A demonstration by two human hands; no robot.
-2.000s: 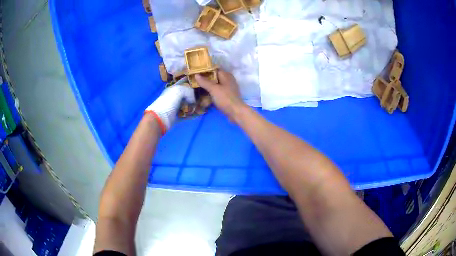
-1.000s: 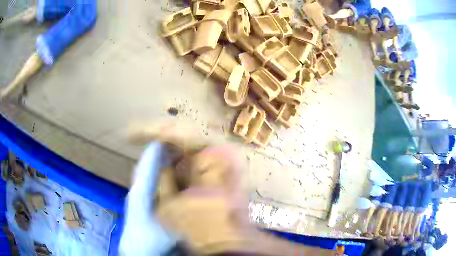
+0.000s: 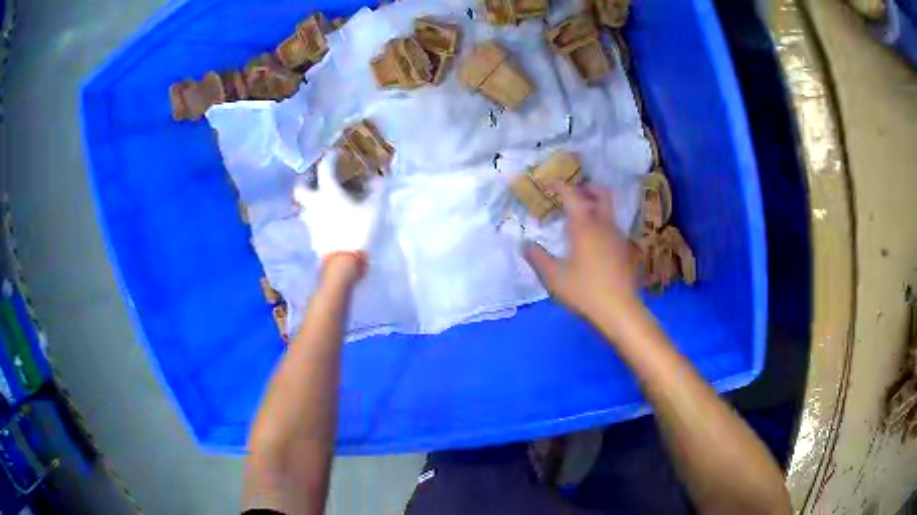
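Observation:
Tan waist inserts lie on the creased white liner sheet [image 3: 442, 241] inside the blue parts bin [image 3: 402, 387]. My left hand [image 3: 339, 211], in a white knit glove with an orange-red cuff, is at the near side of a waist insert [image 3: 367, 151]; its fingers are blurred, and whether they grip it cannot be told. My bare right hand [image 3: 593, 251] is spread, thumb and fingers apart, at the near right edge of another waist insert [image 3: 548, 185]. It does not hold it.
More inserts [image 3: 498, 75] lie on the sheet's far part. Others show past its edges at the far left [image 3: 266, 77] and at the right [image 3: 666, 256]. The tan table edge [image 3: 819, 251] runs along the right, with tan parts at the far right rim.
The view has turned from the table with its insert heap back to the bin. My hands, together and blurred over the table one second ago, are now apart over the sheet.

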